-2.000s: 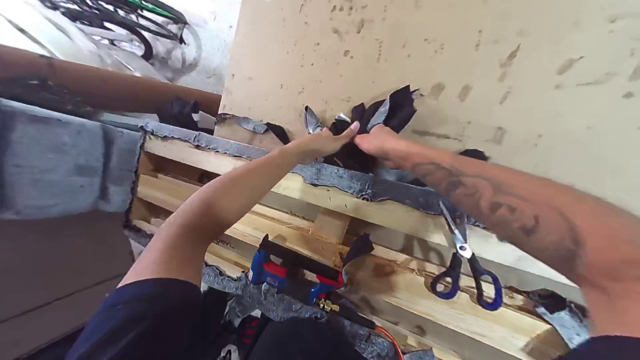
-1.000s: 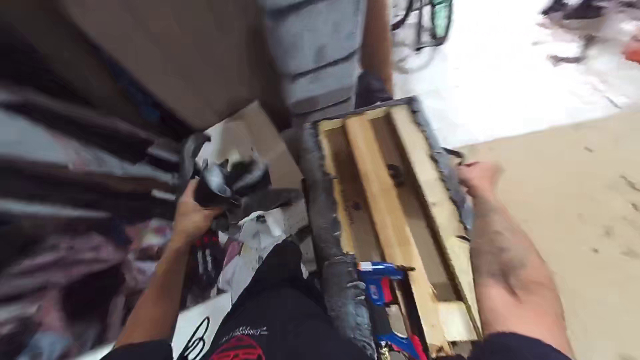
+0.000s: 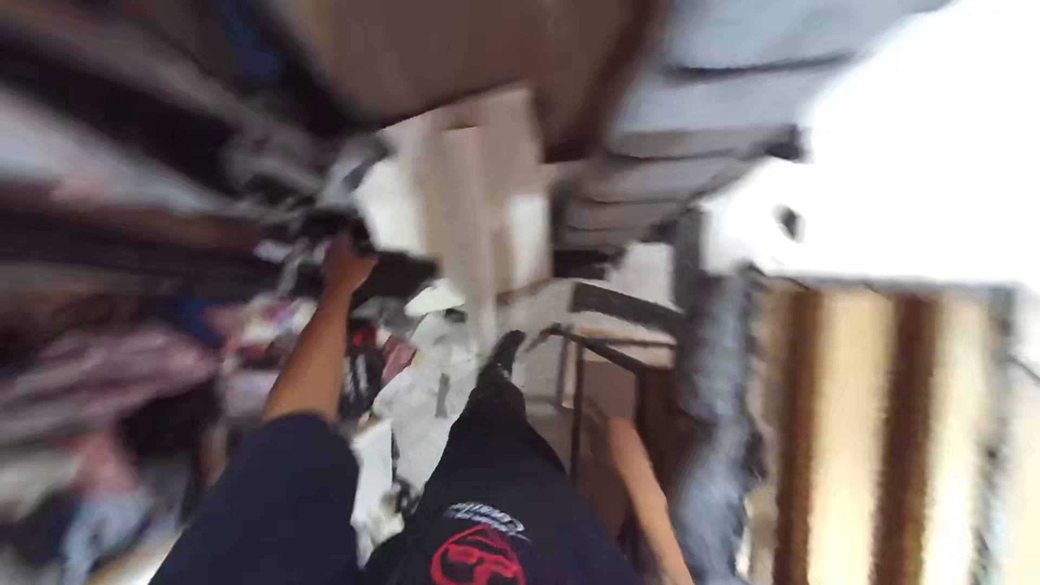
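Everything is badly blurred. My left hand (image 3: pixel 349 264) reaches forward at the left, at a heap of dark and grey material (image 3: pixel 325 211); its fingers cannot be made out, nor whether they grip any of it. Only my right forearm shows, low and right of my legs; the hand itself cannot be made out. To the right stands the wooden slatted frame (image 3: pixel 853 431), with grey fabric (image 3: pixel 715 431) along its near side.
Piled cloths (image 3: pixel 106 374) lie at the left. Pale boards or cardboard (image 3: pixel 479 203) stand ahead, beyond my foot. A dark-framed piece (image 3: pixel 609 357) is beside my right leg, and grey padded pieces (image 3: pixel 691 138) are at the upper right.
The view has swung far to the left. Two seconds ago both hands were together at dark fabric on the frame; one second ago they were apart, the left with dark material.
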